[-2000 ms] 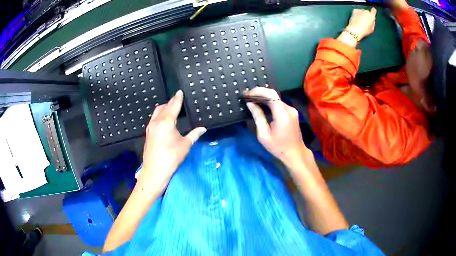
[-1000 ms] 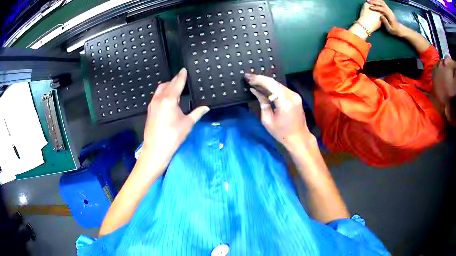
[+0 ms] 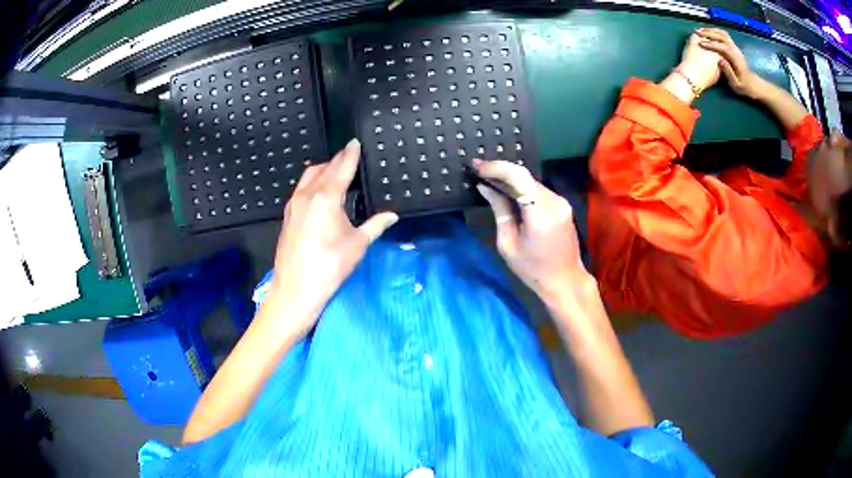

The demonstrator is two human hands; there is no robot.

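Two black component trays lie side by side, a left tray [image 3: 245, 140] and a right tray [image 3: 437, 121], with rows of pockets showing small pale dots. My left hand [image 3: 322, 224] is at the right tray's lower left corner, thumb and fingers apart, holding nothing. My right hand [image 3: 532, 219] is over the right tray's lower right part. Its fingers are closed on a thin dark tool, perhaps tweezers [image 3: 497, 187], whose tip is near a pocket. Whether the tip holds a component is too small to tell.
A person in orange [image 3: 691, 205] sits at the right with clasped hands on the green bench [image 3: 598, 84]. Metal rails [image 3: 177, 37] run behind the trays. A clipboard with paper [image 3: 101, 224] is at the left, above a blue plastic stool [image 3: 154, 359].
The whole view has shifted. The person in orange has brought both hands together. My right hand still holds the dark tool near the tray's lower right; my left hand stays by the corner.
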